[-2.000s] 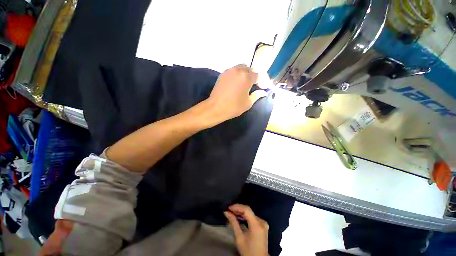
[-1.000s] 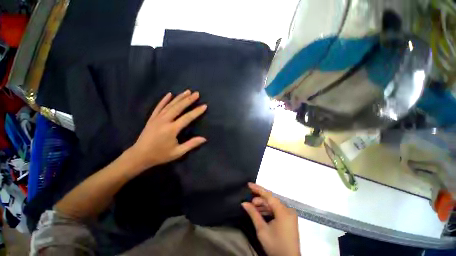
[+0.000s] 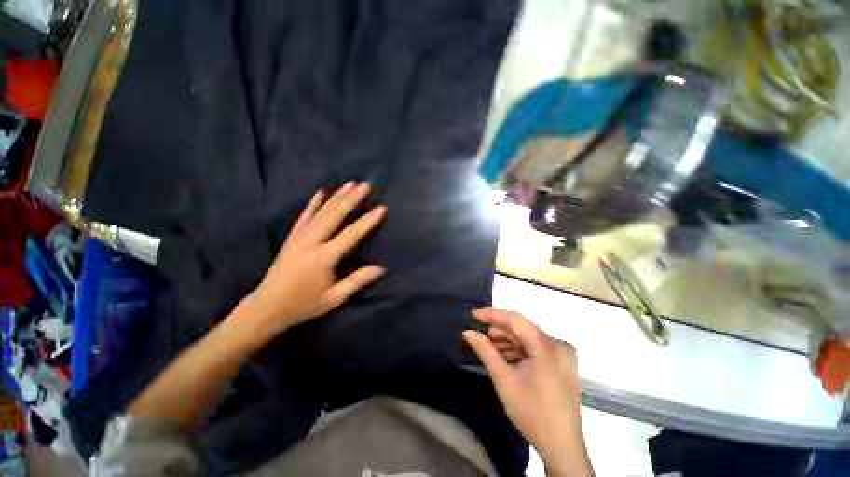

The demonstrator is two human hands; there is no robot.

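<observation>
Black cloth (image 3: 410,233) lies over the table from the top of the view down to the lap, its right edge at the lit needle area of the sewing machine (image 3: 596,149). My left hand (image 3: 322,256) rests flat on the cloth, left of the needle, fingers spread. My right hand (image 3: 522,359) pinches the cloth's right edge between thumb and fingertips, near the table's front edge. The needle and presser foot are lost in glare.
Green thread snips (image 3: 636,298) lie on the machine bed (image 3: 531,256), right of the needle. An orange-red piece (image 3: 831,363) is at the far right. A blue basket (image 3: 89,307) with offcuts stands at left, below a taped tan board (image 3: 93,121). Yellow thread (image 3: 778,56) loops at top right.
The cloth has moved up the table past the needle and covers the white area at the top. My left hand has let go near the needle and lies lower. My right hand has moved up and right.
</observation>
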